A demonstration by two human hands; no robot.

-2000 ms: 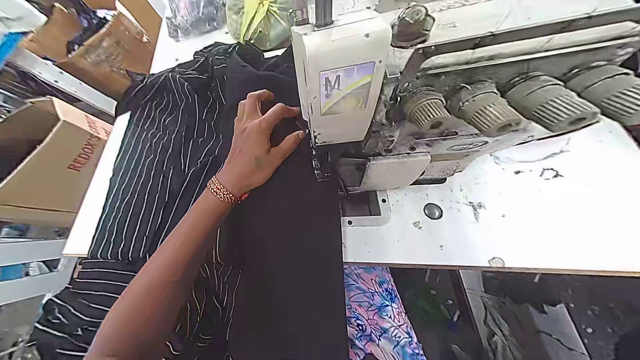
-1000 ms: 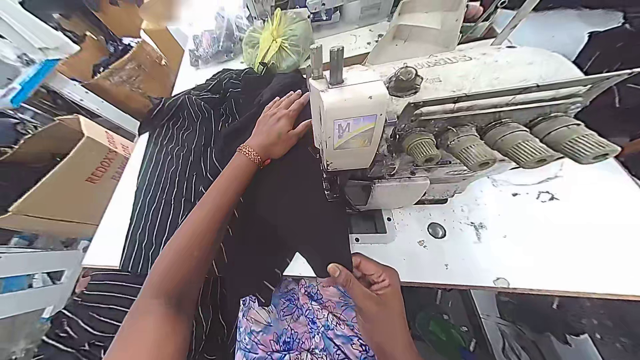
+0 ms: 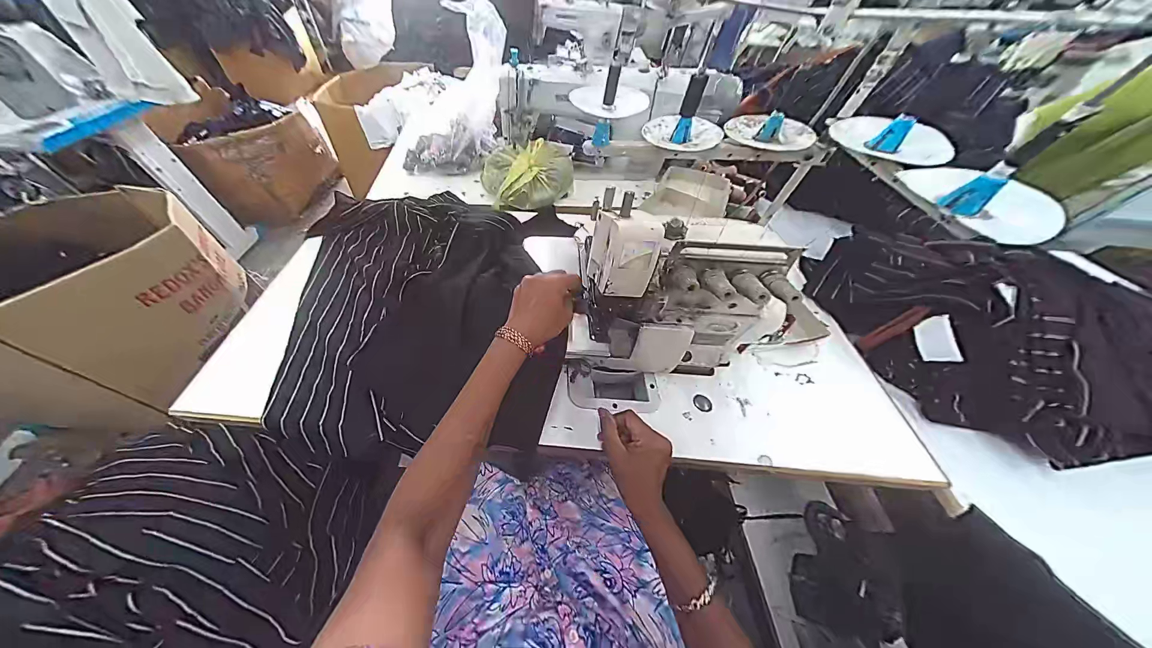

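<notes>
An overlock sewing machine [image 3: 630,256] with several ribbed tension knobs stands on the white table. My left hand [image 3: 543,306] is raised by its needle and presser-foot area, fingers bent together; whether they pinch anything is hidden. Black fabric [image 3: 432,351] lies beneath and left of that forearm, joined by black cloth with white stripes [image 3: 328,315] that hangs over the table's edge. Near the front edge, below the rectangular opening in the table, my right hand [image 3: 635,450] has thumb and forefinger brought together; anything thin between them cannot be made out.
Cardboard boxes [image 3: 117,297] stand on the left. A tied yellow-green plastic bag [image 3: 528,174] and a clear bag [image 3: 454,126] sit behind the machine. White thread-stand discs [image 3: 891,141] are at the back right. Dark garments [image 3: 981,342] lie on the right.
My left hand has come off the flat black fabric to the machine's needle area. My right hand has let go of the black fabric's front edge. The view has lifted and widened.
</notes>
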